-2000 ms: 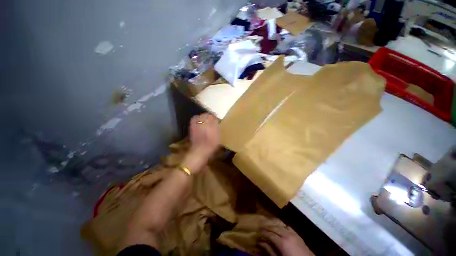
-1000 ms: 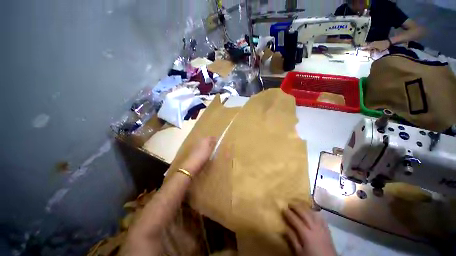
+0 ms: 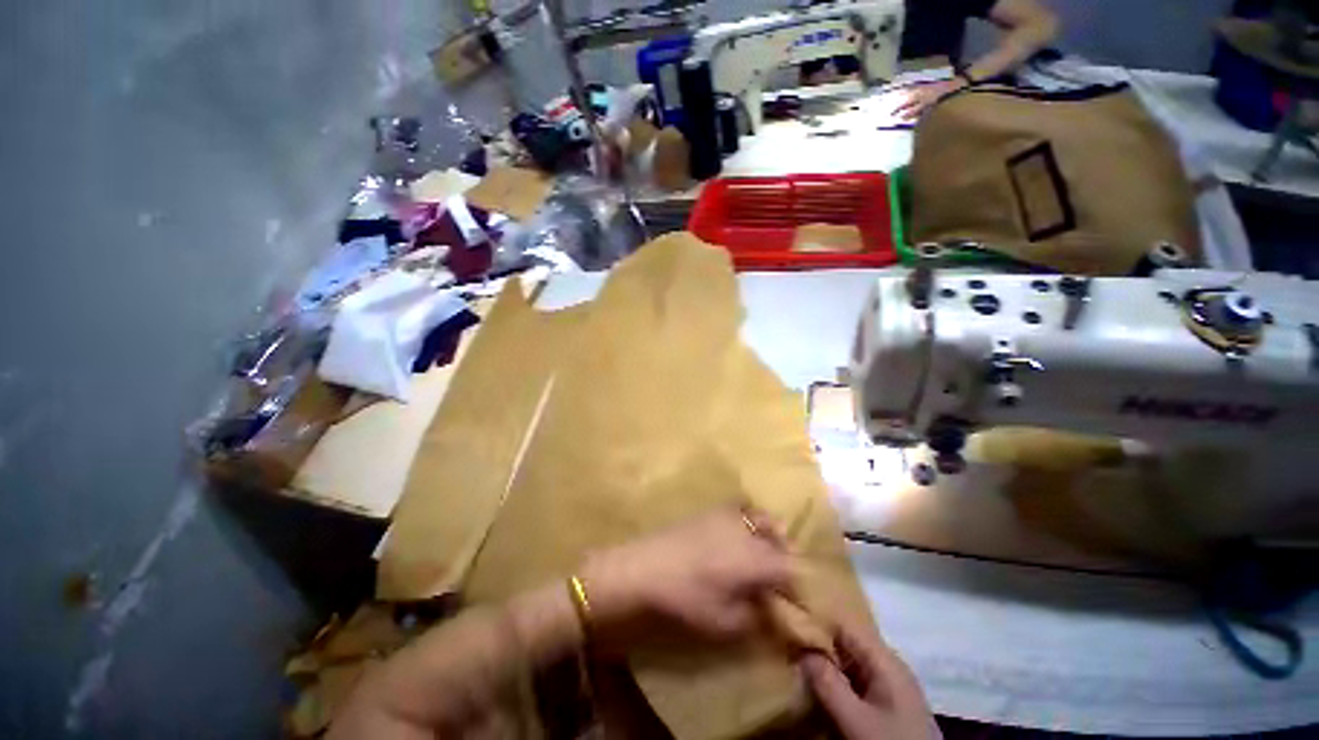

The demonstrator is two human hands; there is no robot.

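Tan cloth panels (image 3: 622,390) lie on the white table left of the sewing machine (image 3: 1070,354), with a narrow gap between a long left piece and a wider one. My left hand (image 3: 716,571), with a ring and a gold bracelet, reaches across the cloth to its lower right part. My right hand (image 3: 868,691) is beside it at the bottom, fingers pinching a folded edge of the tan cloth. Both hands meet at this fold. The needle area (image 3: 872,466) is lit and sits to the right of the cloth.
A red basket (image 3: 796,257) and a green basket (image 3: 903,217) stand behind, tan cloth with a dark rectangle (image 3: 1044,174) over the green one. Mixed scraps (image 3: 383,330) lie left by the wall. Blue loop handles (image 3: 1256,646) lie right. Another person's arm (image 3: 998,51) is at a machine behind.
The view has swung right toward the machine. My left hand has left the long piece's edge and crossed right to my right hand. The fingers now hold a folded cloth edge.
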